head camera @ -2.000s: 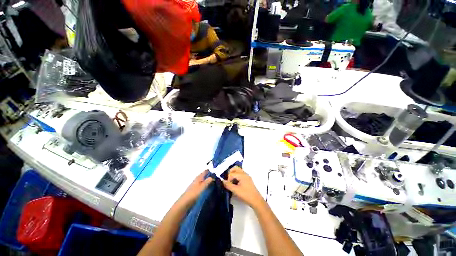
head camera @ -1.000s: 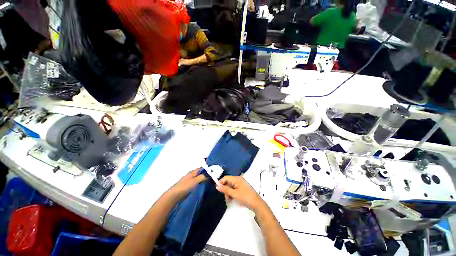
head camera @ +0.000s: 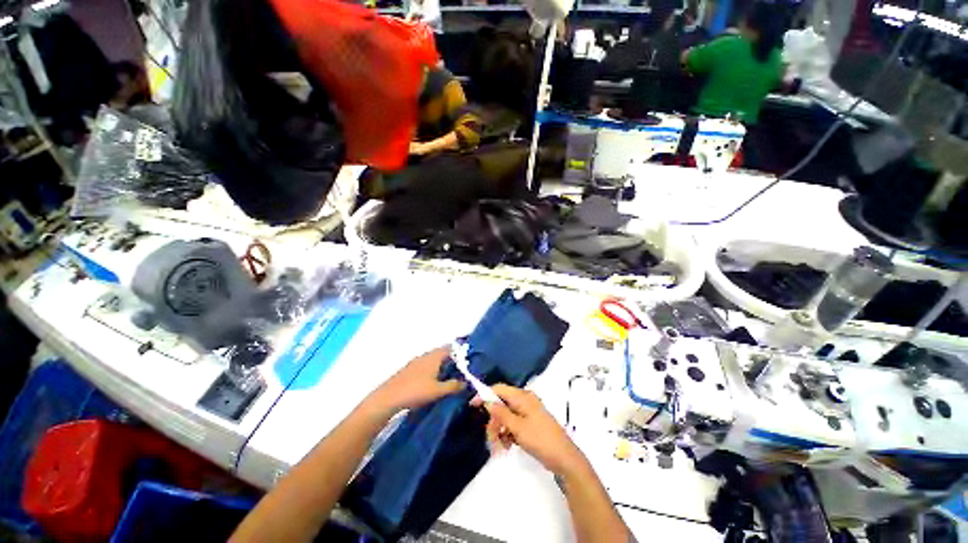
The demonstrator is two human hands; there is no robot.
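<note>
A bundle of dark navy and black cut pieces lies slantwise on the white table, its far end fanned out. A thin white tie crosses its middle. My left hand lies on the bundle at the left end of the tie, fingers on the cloth. My right hand pinches the right end of the tie at the bundle's right side. Whether the tie is knotted cannot be seen.
Red-yellow scissors lie beyond the bundle. A sewing machine stands right, a grey motor unit left. Black and red bags hang above. A red stool and blue baskets are at lower left. People sit or stand behind.
The white tie now looks narrower and pulled straight across the bundle. The bundle's far end has spread and turned to the right. Both hands remain at the tie.
</note>
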